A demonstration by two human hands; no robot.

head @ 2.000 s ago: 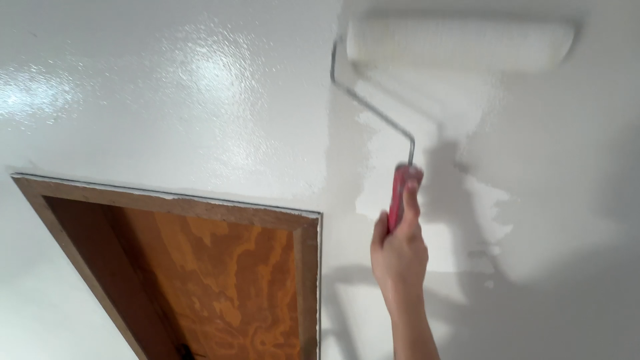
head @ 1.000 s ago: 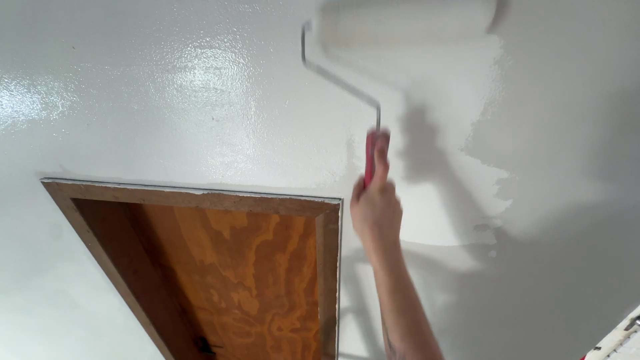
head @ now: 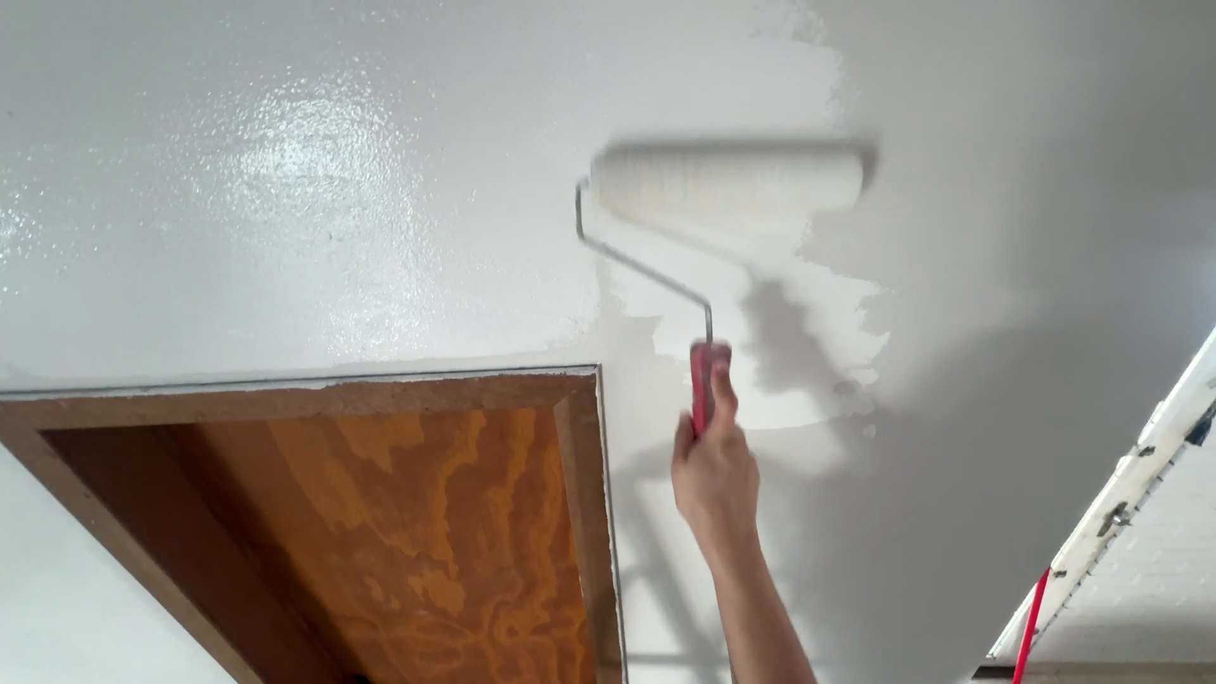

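Note:
My right hand [head: 717, 475] is wrapped around the red handle [head: 708, 389] of a paint roller, one finger lying along the handle. From the handle a bent metal frame [head: 646, 273] runs up and left to the left end of the white roller cover [head: 727, 180]. The cover lies level in view over the light grey ceiling [head: 513, 237], within a lighter patch of paint [head: 788, 385] with ragged edges. Wet gloss shows on the ceiling to the left. Shadows of the hand and roller fall right of the handle. My left hand is out of view.
At lower left is a rectangular opening with a brown wooden frame [head: 584, 475] and a wood-grained plywood panel [head: 427, 532] inside. A white rail with metal fittings [head: 1121, 513] slants along the lower right, with a red cord or rod [head: 1031, 627] beside it.
The roller and my right hand have moved left, then down in view toward the level of the wooden frame. More of the white rail shows as the view has shifted. The grip remains.

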